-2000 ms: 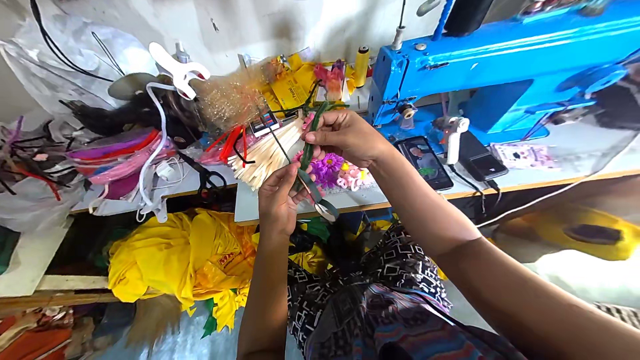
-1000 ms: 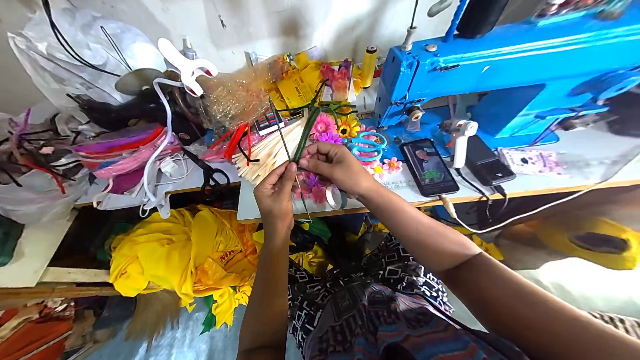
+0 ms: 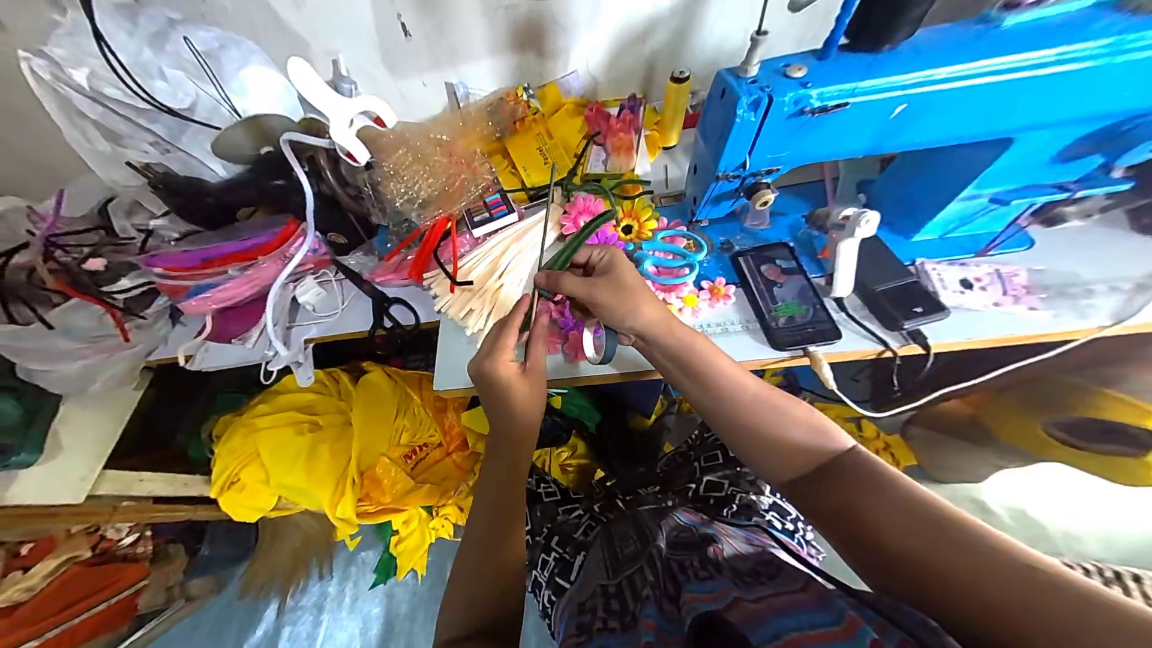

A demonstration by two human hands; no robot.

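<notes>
My left hand (image 3: 513, 355) pinches the lower part of a thin dark green stem (image 3: 546, 225), which stands up between its fingers. Beside it, my right hand (image 3: 598, 288) grips green strips (image 3: 585, 241) against the stem; whether they are tape or wrapped stems I cannot tell. A roll of green tape (image 3: 599, 343) hangs just below my right hand. Under and behind both hands lie a fan of pale cream strips (image 3: 490, 274), a pink artificial flower (image 3: 583, 212), a yellow artificial flower (image 3: 636, 220) and purple ones. Blue-handled scissors (image 3: 670, 256) rest to the right of them.
A blue sewing machine (image 3: 864, 117) fills the back right. Before it lie a smartphone (image 3: 786, 292) with a cable and a dark device (image 3: 900, 292). Black-handled scissors (image 3: 387, 306), bagged pipe cleaners (image 3: 225, 270) and a white clip-on stand (image 3: 346, 108) are at left. Yellow cloth (image 3: 342, 441) hangs below.
My hands have come closer together around the stem. Blue-handled scissors and flowers, hidden behind my right hand at first, now show. The view has shifted slightly.
</notes>
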